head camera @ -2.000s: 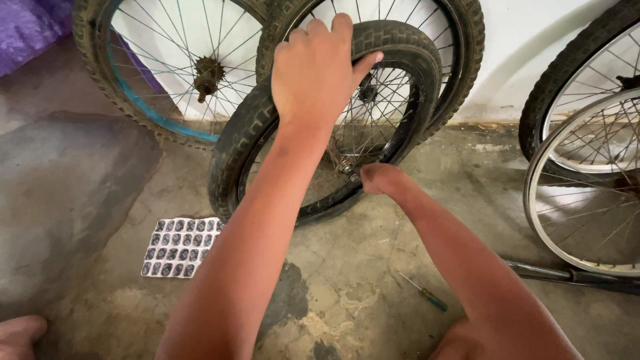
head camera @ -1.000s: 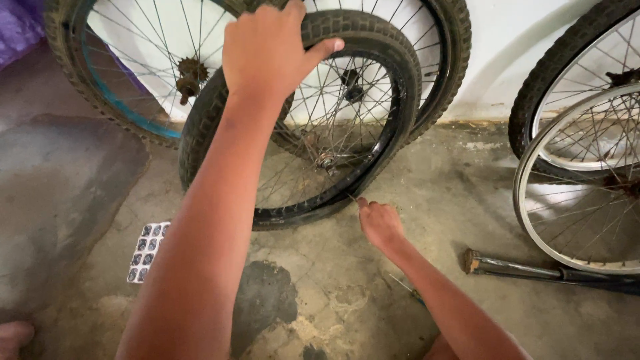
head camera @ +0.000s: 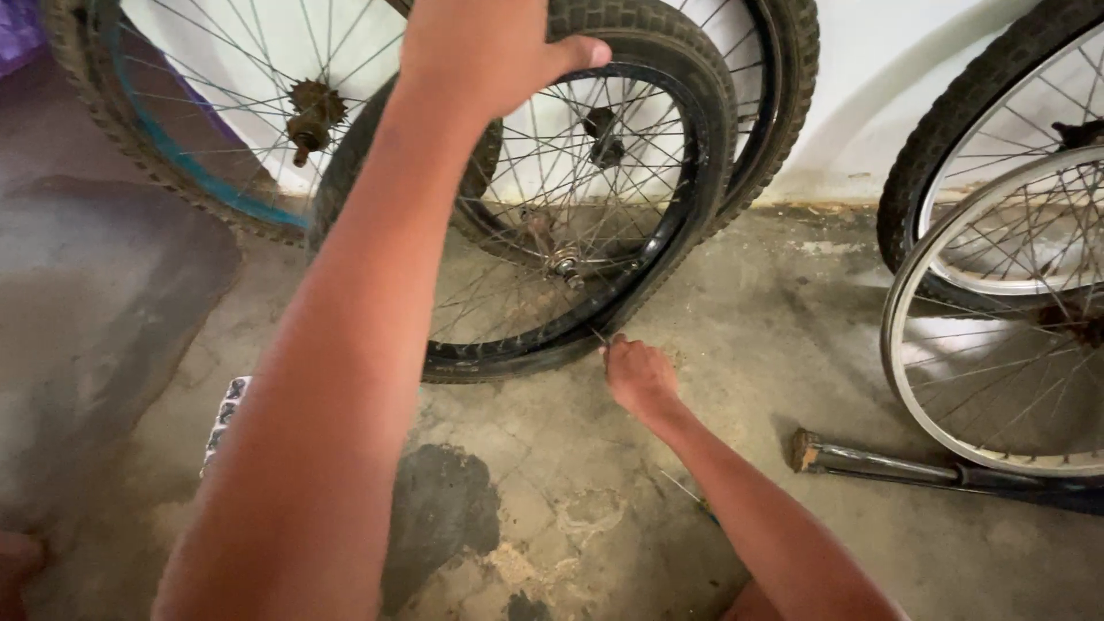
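A spoked bicycle wheel with a black rim (head camera: 681,207) and knobby tyre (head camera: 638,21) stands tilted in front of me. My left hand (head camera: 492,52) grips the top of its tyre, thumb over the sidewall; its fingers are cut off by the frame's upper edge. At the lower right of the wheel, my right hand (head camera: 640,373) is closed on a thin metal tool (head camera: 597,333), whose tip reaches between tyre and rim; the handle is hidden by the fingers. The rusty hub (head camera: 563,257) shows at the wheel's middle.
Behind lean a wheel with a blue rim (head camera: 181,164) and another knobby tyre (head camera: 793,95). At the right are a bare silver rim (head camera: 901,371), a tyred wheel (head camera: 906,190) and a black metal tube (head camera: 880,461). A screwdriver (head camera: 686,487) and a patch sheet (head camera: 226,414) lie on the concrete floor.
My right hand has moved from beside the spokes, near the hub, down to the lower outer edge of the wheel. My left hand stays on the tyre's top. The view has shifted right.
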